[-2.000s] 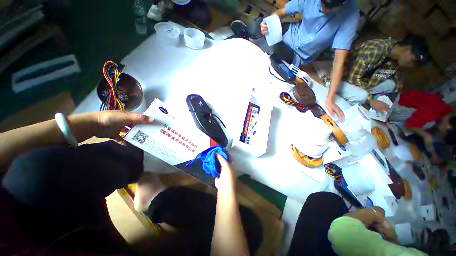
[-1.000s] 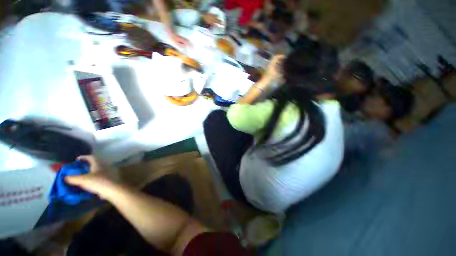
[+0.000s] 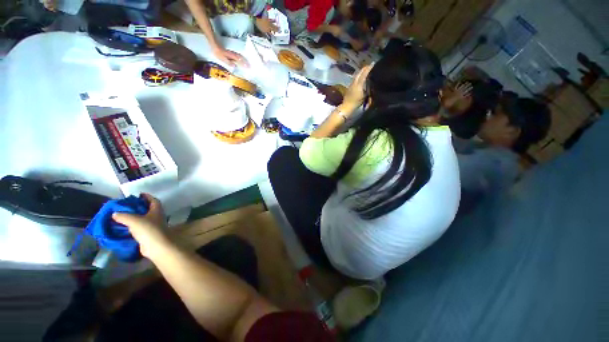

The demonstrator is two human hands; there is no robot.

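My right hand is at the lower left, closed around a crumpled blue cloth above the near table edge. A long glossy black device lies on the table just left of the cloth. A white open box with black, red and white printed pieces inside lies beyond my hand. My left hand is out of the picture. The printed carton is not in view.
A person with long dark hair sits at the right. Yellow-orange rings, a wire bundle and white packs lie along the table. Other people sit beyond. A cup-like container stands low down. A fan is at the back.
The view has swung right since the first frame. The printed carton and my left hand have left the picture. My right hand still holds the cloth, now slightly higher than one second ago.
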